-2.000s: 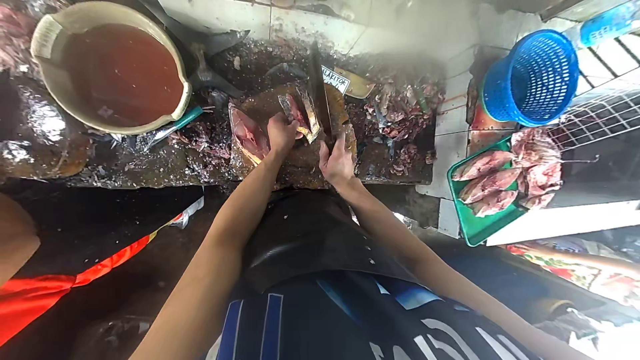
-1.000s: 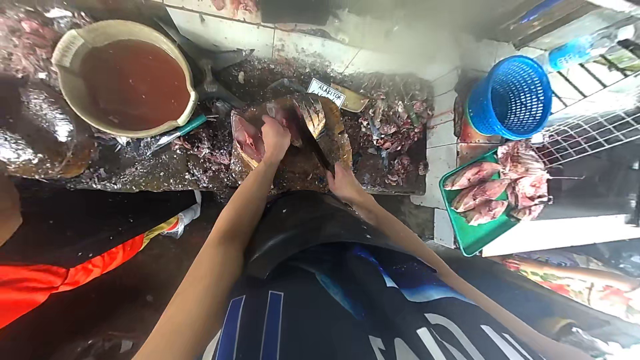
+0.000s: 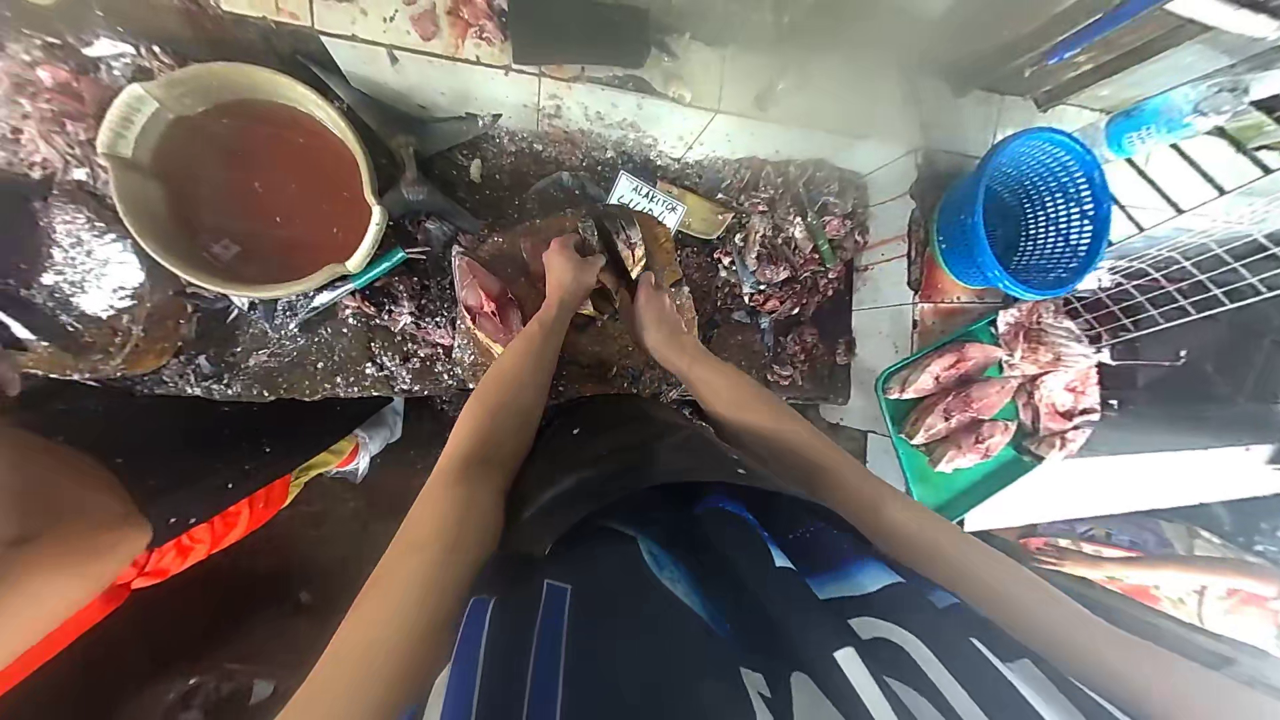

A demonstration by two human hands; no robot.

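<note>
On a worn chopping block (image 3: 585, 345) lies a fish being handled. My left hand (image 3: 572, 272) grips a piece of fish at the block's middle, its fingers curled round it. My right hand (image 3: 657, 315) is closed on the handle of a dark-bladed knife (image 3: 612, 243), whose blade points away from me, against a silvery fish piece (image 3: 627, 242). To the left of my left hand rests a cut piece of fish (image 3: 487, 300) with pink flesh facing up. The handle is mostly hidden in my fingers.
A basin of reddish water (image 3: 375, 235) and a green-handled tool (image 3: 378, 268) are at left. Fish scraps (image 3: 785, 240) and a handwritten sign (image 3: 646, 202) lie beyond the block. At right are a blue plastic basket (image 3: 1095, 215) and a green tray (image 3: 935, 488) of fish. Another person's arm (image 3: 65, 530) is at left.
The knife blade has swung from slanting over the block's right side to lying along the silvery piece. My left hand still holds fish near the same place.
</note>
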